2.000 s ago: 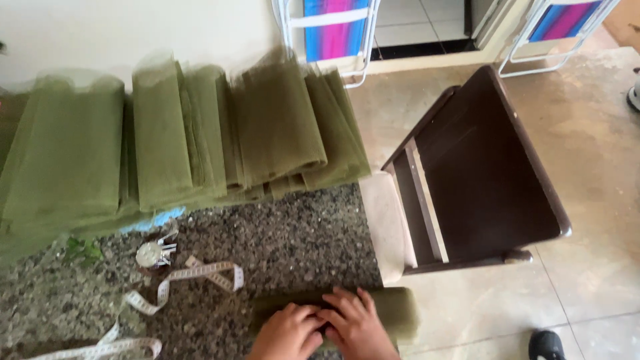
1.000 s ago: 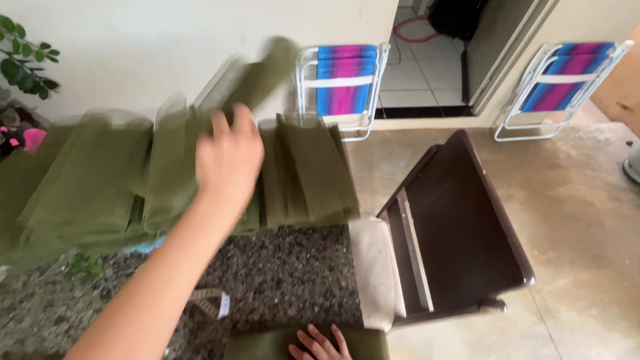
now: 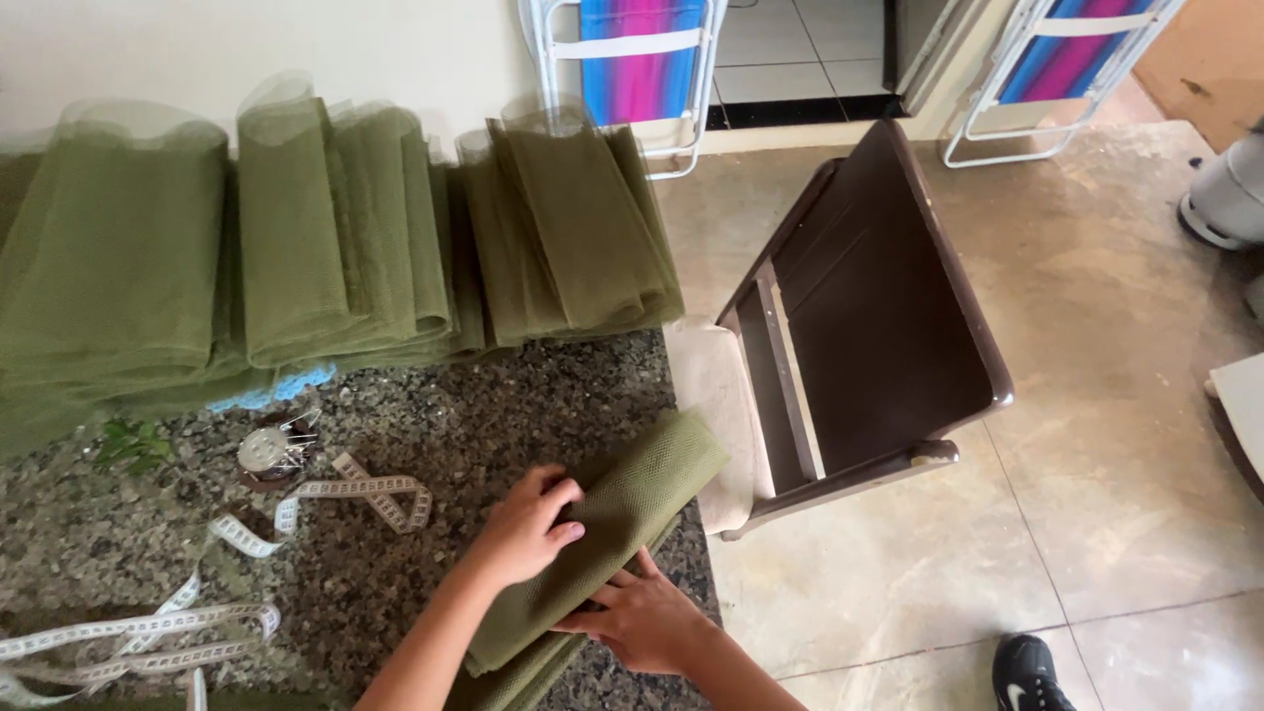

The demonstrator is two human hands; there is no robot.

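A folded length of olive-green mesh fabric [image 3: 632,494] lies slantwise near the granite tabletop's right edge, with more of the same fabric under its lower end. My left hand [image 3: 533,523] rests on its upper left side, fingers curled; whether it pinches the cloth I cannot tell. My right hand [image 3: 637,607] lies at its lower right edge, fingers spread and touching it. Behind, a row of folded olive mesh bundles [image 3: 326,237] covers the back of the table. A white measuring tape [image 3: 355,489] curls left of my hands, beside pins on a round holder [image 3: 265,449].
A dark brown chair [image 3: 869,326] with a beige seat [image 3: 716,425] stands against the table's right side. Green leaves [image 3: 133,444] and a light blue crocheted edging [image 3: 276,388] lie at left. Striped folding chairs [image 3: 647,59] lean by the doorway. A black shoe [image 3: 1027,671] is on the floor.
My left hand has come down from the row of bundles to the fabric near the table's right edge. A folded piece now lies slantwise there, between my hands.
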